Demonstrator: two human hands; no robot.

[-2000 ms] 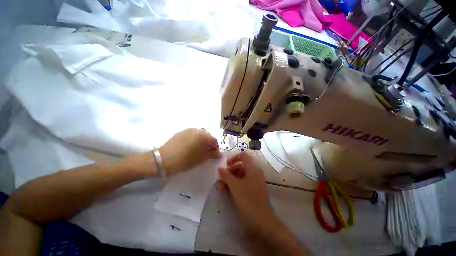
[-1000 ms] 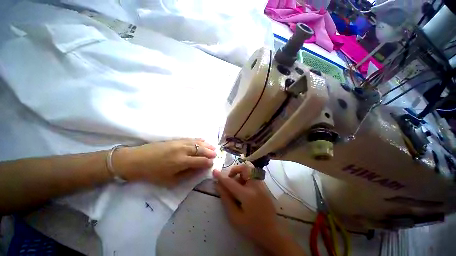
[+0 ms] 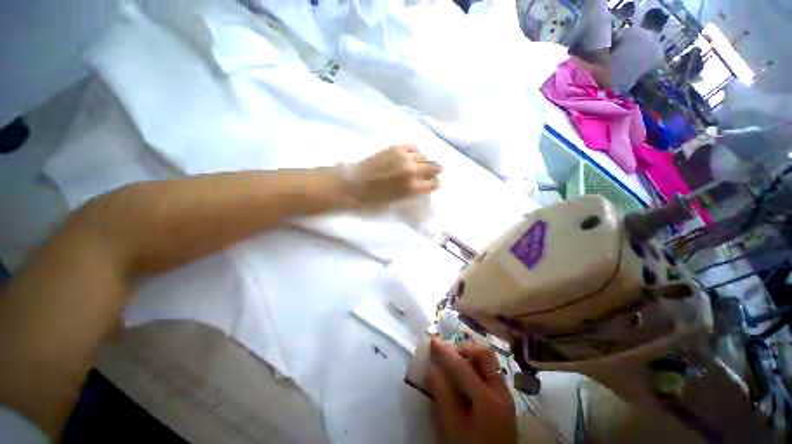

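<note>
The large white garment piece (image 3: 295, 130) spreads left of the sewing machine head (image 3: 556, 269). My left hand (image 3: 395, 178) lies on the cloth beyond the needle area, fingers curled; whether it grips the cloth is unclear. My right hand (image 3: 473, 390) is at the near side of the needle, fingertips at the edge of a small white piece (image 3: 386, 308) with dark marks; its grip cannot be made out. The needle and presser foot are mostly hidden by the head and glare.
Bright pink fabric (image 3: 599, 117) and a green mesh tray (image 3: 599, 184) lie behind the machine. People (image 3: 638, 56) sit in the background. The pale table (image 3: 174, 373) shows at the lower left, with a dark blue thing below its edge.
My left hand has moved away from the needle, up over the cloth. My right hand stays near the needle. The view has turned and shifted; the scissors have left it.
</note>
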